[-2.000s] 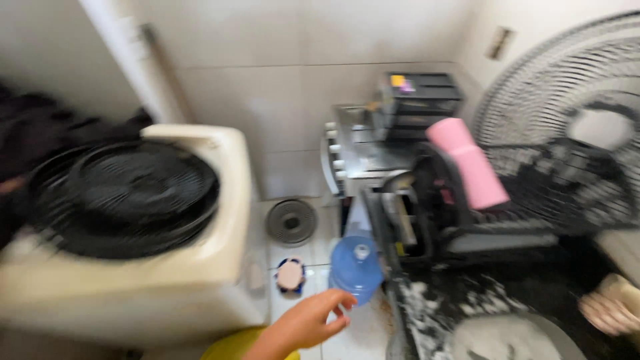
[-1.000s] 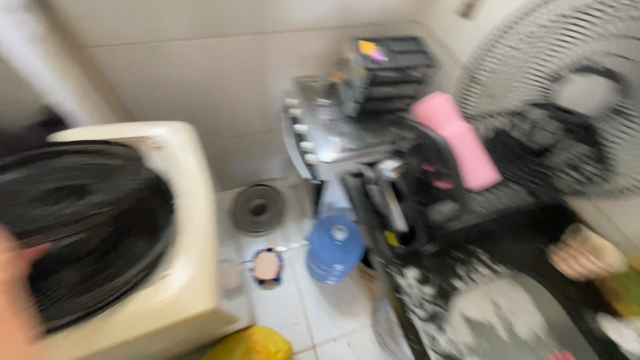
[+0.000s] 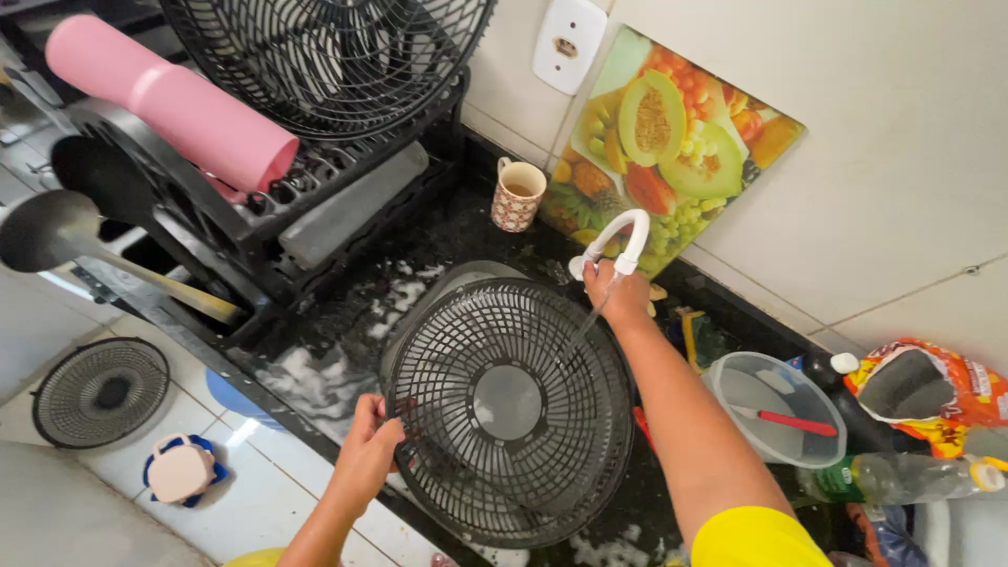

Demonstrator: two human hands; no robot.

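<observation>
A round black plastic fan grille (image 3: pixel 429 378) lies tilted over the sink, and my left hand (image 3: pixel 374 441) grips its left rim. At the base of the white curved faucet (image 3: pixel 636 228) is my right hand (image 3: pixel 618 291), its fingers around the handle. A thin stream of water falls from the spout onto the grille. Under the grille's far edge, part of a grey basin or sink rim (image 3: pixel 472 272) shows. Soap suds (image 3: pixel 315 382) spread on the black stone counter beside it.
A black dish rack (image 3: pixel 268 252) holds a pink tumbler (image 3: pixel 173 102) and another fan grille (image 3: pixel 339 63). A patterned mug (image 3: pixel 518 195) stands by the wall. Right of my arm are a plastic bowl with a red-handled knife (image 3: pixel 795 423) and a bottle (image 3: pixel 906 478). Another grille (image 3: pixel 102 392) lies on the floor.
The view has swung right to the sink. My left hand, over the white appliance's black round piece a second ago, now holds a grille at the sink.
</observation>
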